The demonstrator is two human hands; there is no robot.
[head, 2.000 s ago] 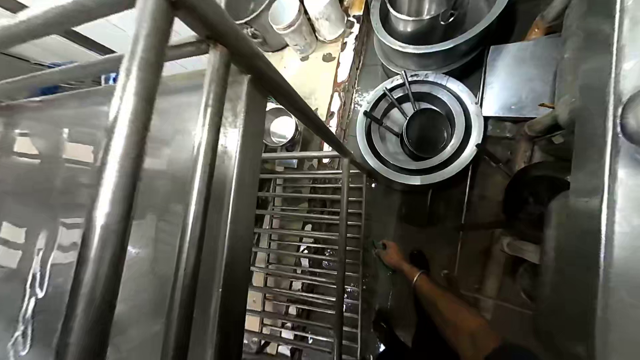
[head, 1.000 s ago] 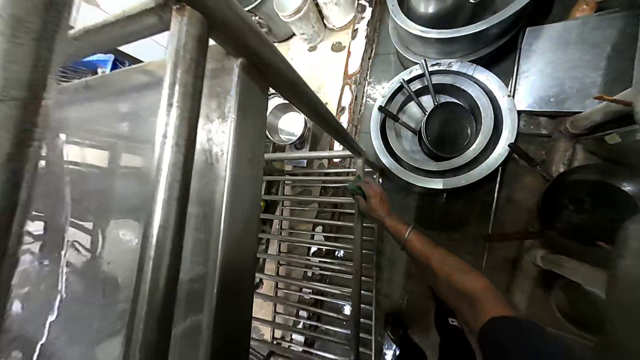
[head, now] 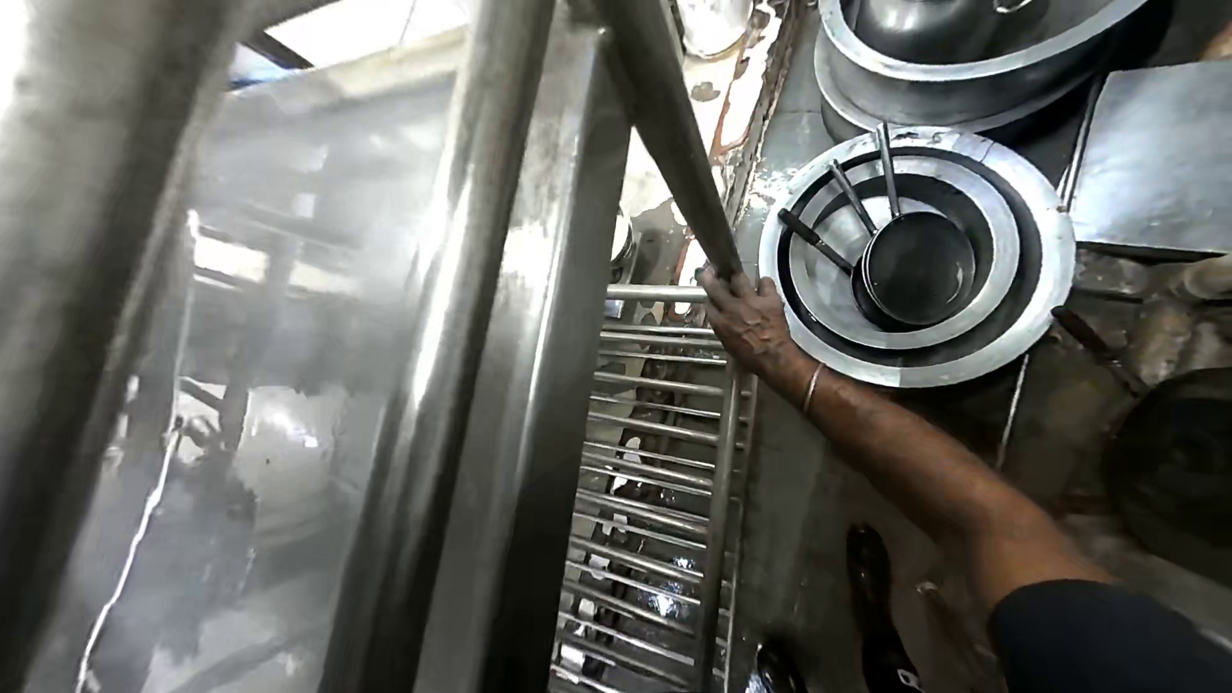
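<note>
My right hand (head: 751, 322) reaches in from the lower right and rests at the upper corner of a tubular metal rack (head: 717, 481), its fingers bent over the tube. A small dark green edge, apparently a scouring pad (head: 702, 277), shows at the fingertips; the palm hides the rest. Just right of the hand stands a wide metal basin (head: 1044, 279) with a smaller basin (head: 1001, 241) nested inside. Long-handled black pans (head: 919, 268) lie in the inner one. My left hand is out of view.
Thick metal tubes (head: 462, 289) and a shiny sheet-metal panel (head: 318, 404) fill the left. More large basins (head: 972, 96) stand at the top right beside a flat metal sheet (head: 1155, 164). A dark pan (head: 1174, 462) lies at the right edge. Dark shoes (head: 871, 577) stand on the wet floor.
My right hand has moved up along the rack's side tube to its upper corner. Earlier frames show a green pad in its fingers. The view has moved in closer.
</note>
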